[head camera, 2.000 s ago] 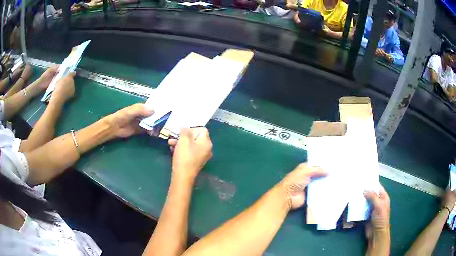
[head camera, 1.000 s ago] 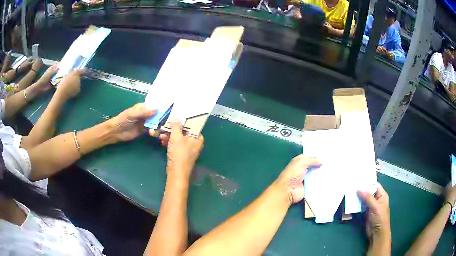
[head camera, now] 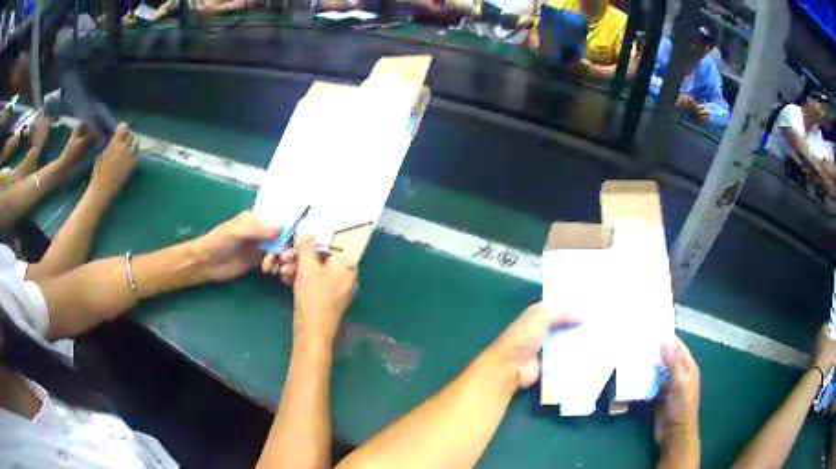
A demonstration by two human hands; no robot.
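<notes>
A white flat box blank (head camera: 605, 311) with tan-brown end flaps at its far end is held over the green bench at the right. My left hand (head camera: 532, 343) grips its left edge, thumb on the white face. My right hand (head camera: 679, 389) holds its lower right edge, fingers mostly hidden behind. The near end shows notched flaps with a slit between them. The white face is overexposed, so print and the number of blanks cannot be told.
A person at left holds a similar blank (head camera: 339, 165). Further hands show at far left and right edge. A whitish marked strip (head camera: 458, 244) edges the green bench (head camera: 412, 339); beyond lie a dark belt (head camera: 495, 174) and chipped post (head camera: 733, 156). People sit opposite.
My blank and hands have shifted slightly left in view, still gripping it. The neighbour's blank also shifted a little. The far-left person's blank is no longer visible in those hands.
</notes>
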